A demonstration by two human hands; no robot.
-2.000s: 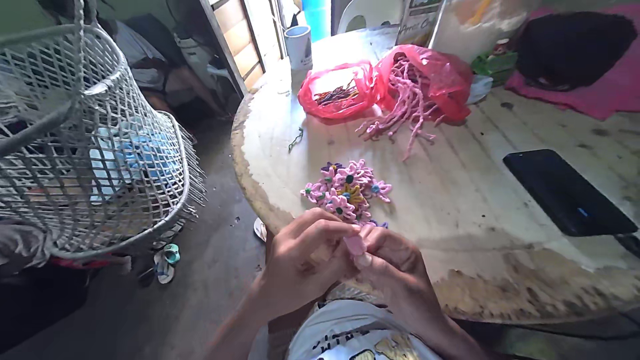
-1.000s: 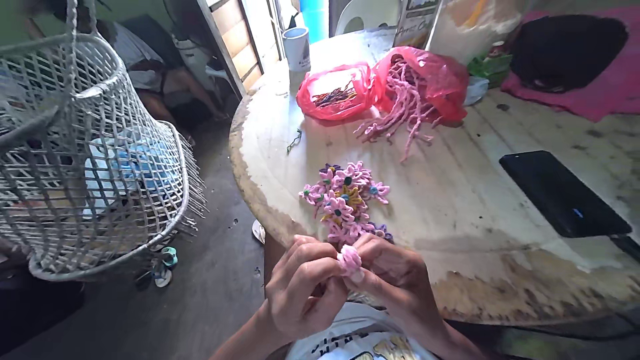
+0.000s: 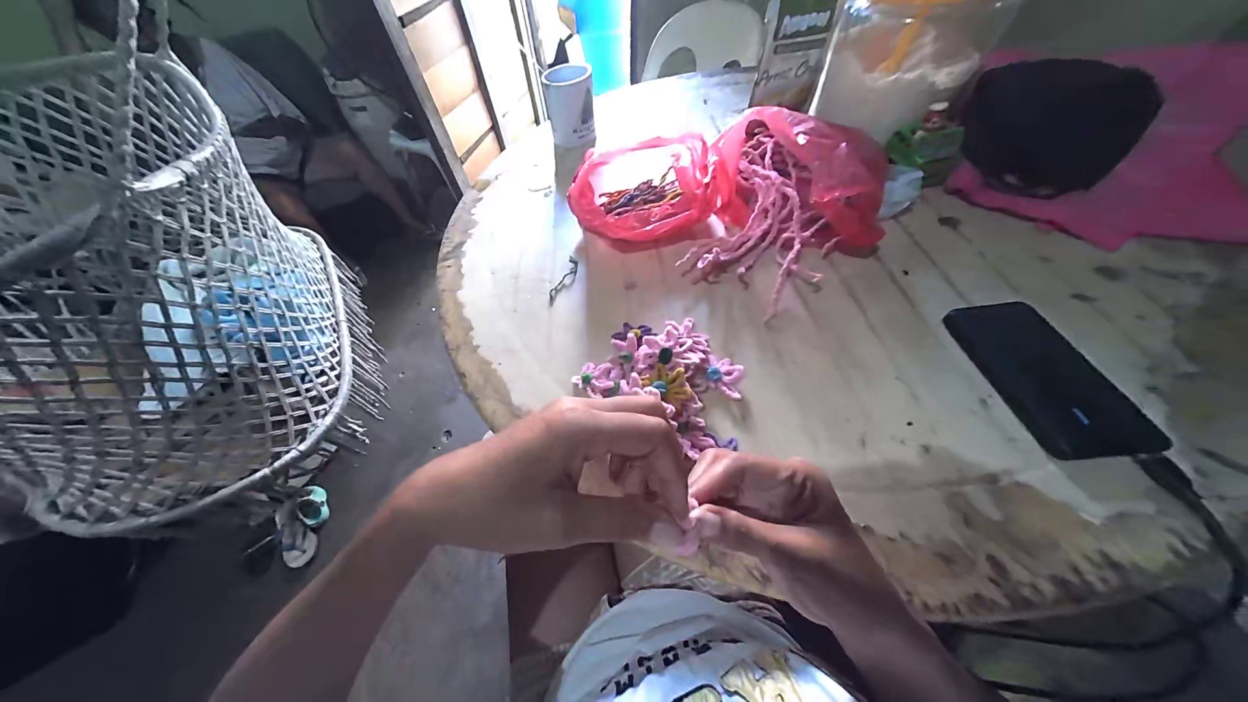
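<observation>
Between my fingertips, just off the table's near edge, is a small pink yarn piece, mostly hidden. My left hand pinches it from the left, its fingers curled, and my right hand grips it from the right with thumb and forefinger. Right behind my hands a pile of pink yarn flowers with coloured centres lies on the wooden table; one flower is yellow. Farther back, pink yarn strands spill from a red plastic bag. Beside it an open red bag holds thin dark and coloured strands.
A phone or power bank with a cable lies at right. At the back stand a mug, a clear container and a black cloth item on pink cloth. A woven hanging chair is at left; behind it sits a person.
My left hand has risen and now partly covers the near side of the flower pile. The pink piece between my fingers shows less than it did a second ago.
</observation>
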